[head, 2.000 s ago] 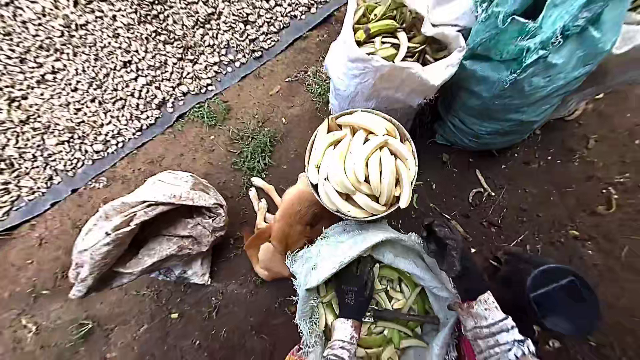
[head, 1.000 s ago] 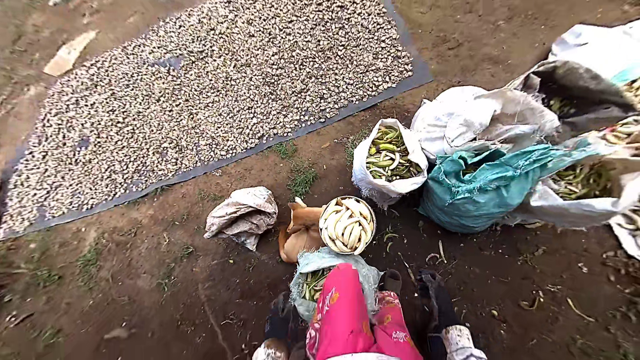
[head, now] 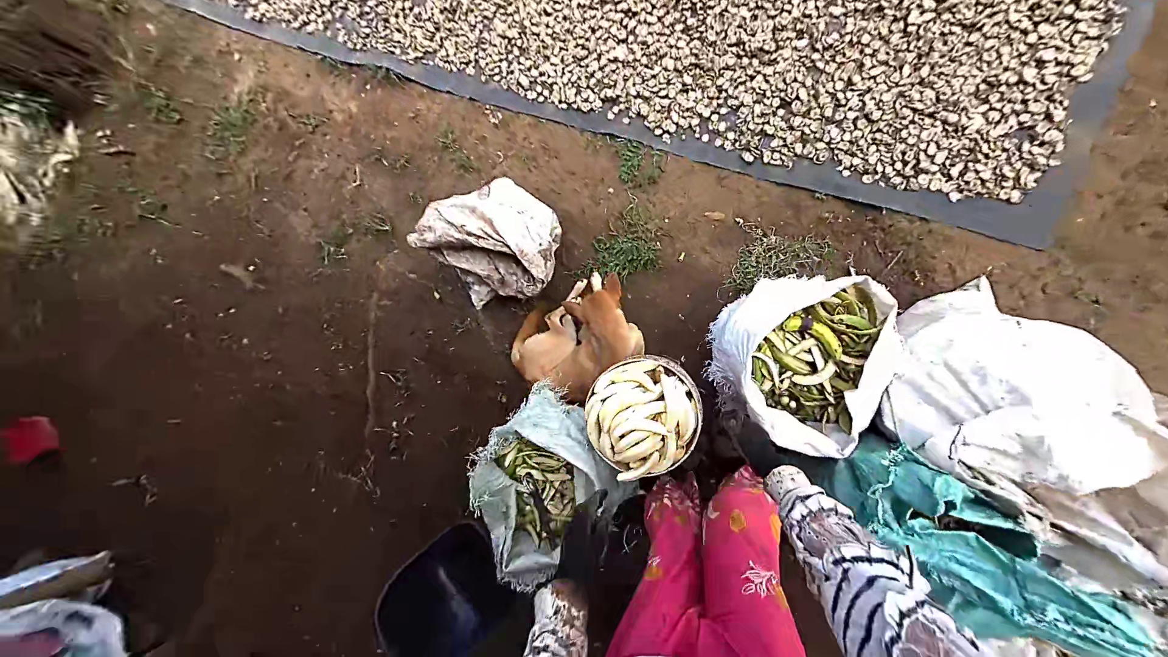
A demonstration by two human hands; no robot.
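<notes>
My left hand (head: 582, 538), in a dark glove, is at the right edge of a pale green woven sack (head: 525, 424) holding green and pale peels (head: 538, 484); its fingers are too dark to read. My right hand (head: 753, 445), also dark-gloved, is at the lower left of a white woven sack (head: 730, 347) of green peels (head: 817, 356). Whether it grips the sack cannot be told. Between the two sacks, a round container (head: 695, 392) heaped with peeled green bananas or plantains (head: 641, 418) stands just beyond my knees.
A brown dog (head: 593, 342) lies curled against the container. Beyond it are a crumpled sack (head: 497, 233) and a dark sheet (head: 1031, 214) covered with pale pieces (head: 821, 82). White (head: 1022, 392) and teal sacks (head: 958, 538) stand right. A black container (head: 443, 593) is lower left.
The view has swung widely. My left hand, earlier inside the pale green sack, is now at its edge. My right hand has moved to the white sack of peels. I now stand or lean above the container.
</notes>
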